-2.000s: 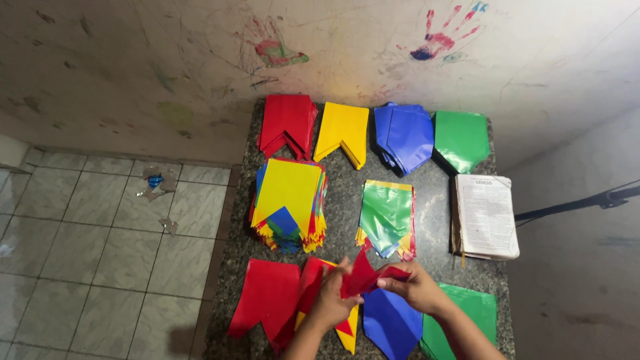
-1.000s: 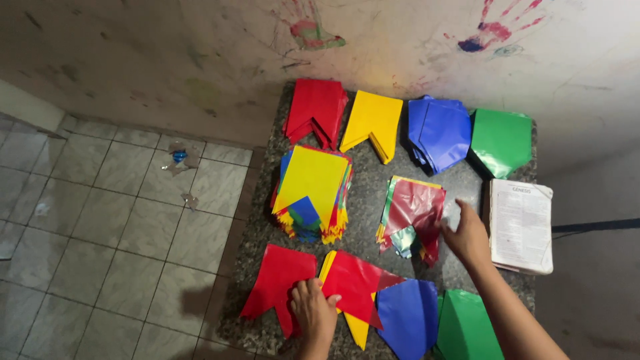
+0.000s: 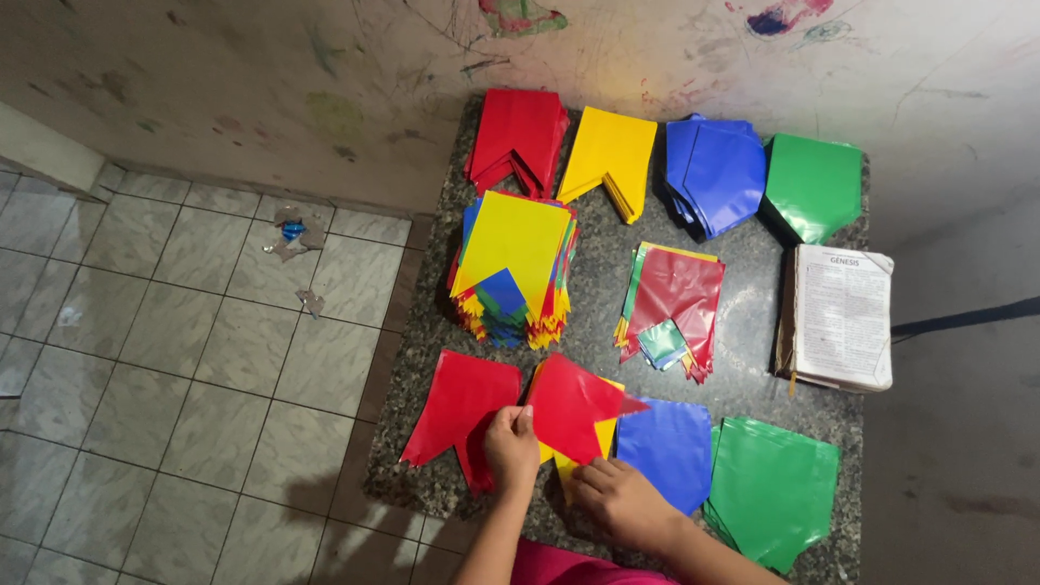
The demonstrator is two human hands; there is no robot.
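A red plastic pennant (image 3: 573, 406) lies tilted over the yellow pennants (image 3: 609, 443) near the front edge of the granite table. My left hand (image 3: 513, 447) pinches its left edge between thumb and fingers. At its lower tip is my right hand (image 3: 613, 496), fingers curled against it. Left of them rests a pile of red pennants (image 3: 467, 398); to the right are blue pennants (image 3: 666, 455) and green pennants (image 3: 776, 487). Behind the hands stand a tall mixed stack with a yellow pennant (image 3: 520, 244) on top and a smaller mixed stack topped by a red pennant (image 3: 674, 284).
Along the wall are piles of red (image 3: 520, 134), yellow (image 3: 609, 150), blue (image 3: 715, 175) and green pennants (image 3: 815, 183). A thick open book (image 3: 845, 325) lies at the table's right edge. Scraps (image 3: 294, 231) lie on the tiled floor to the left.
My right hand has moved from beside the small mixed stack to the red pennant at the front. That stack had green on top two seconds ago and has red on top now.
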